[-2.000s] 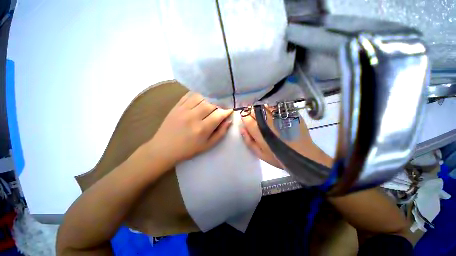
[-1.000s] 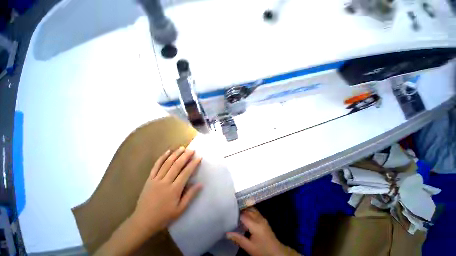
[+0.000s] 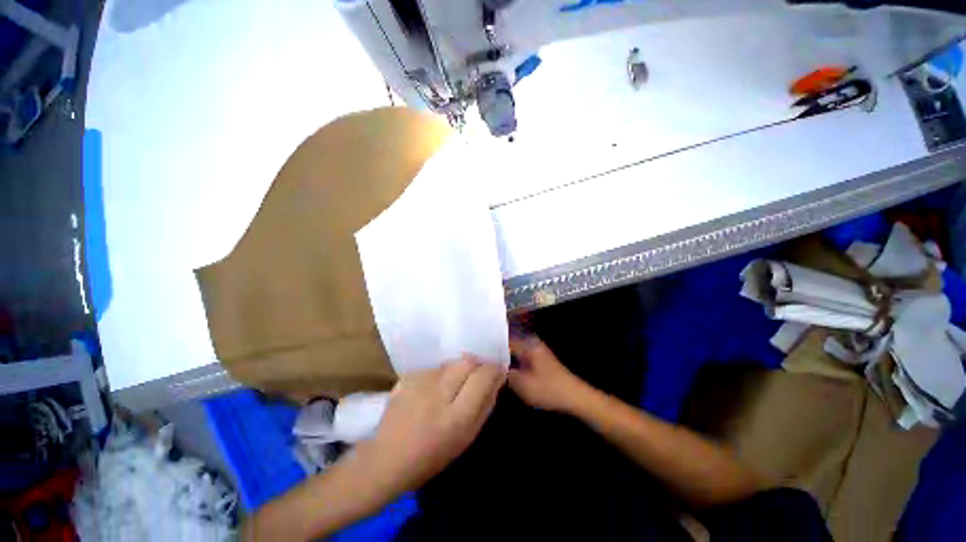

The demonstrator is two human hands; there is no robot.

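Note:
A brown garment panel (image 3: 307, 222) lies on the white machine table with its curved edge up and its lower end at the table's front edge. A pale piece (image 3: 436, 275) lies on its right side, running from near the presser foot (image 3: 458, 114) down over the front edge. My left hand (image 3: 450, 408) grips the pale piece's lower end, fingertips on top. My right hand (image 3: 540, 373) is just right of it, below the table edge, at the pale piece's lower right corner; its fingertips are partly hidden, so its hold is unclear.
The sewing machine head (image 3: 424, 48) stands at the top. Orange and black snips (image 3: 837, 93) lie at the right. A measuring tape (image 3: 678, 249) runs along the front edge. A tied pale bundle (image 3: 837, 302) lies on brown panels (image 3: 794, 429). A blue bin (image 3: 252, 450) is below left.
My left hand has moved from the middle of the cloth down to the pale piece's lower end. My right hand stays below the table edge. The head view has shifted, showing more below the table.

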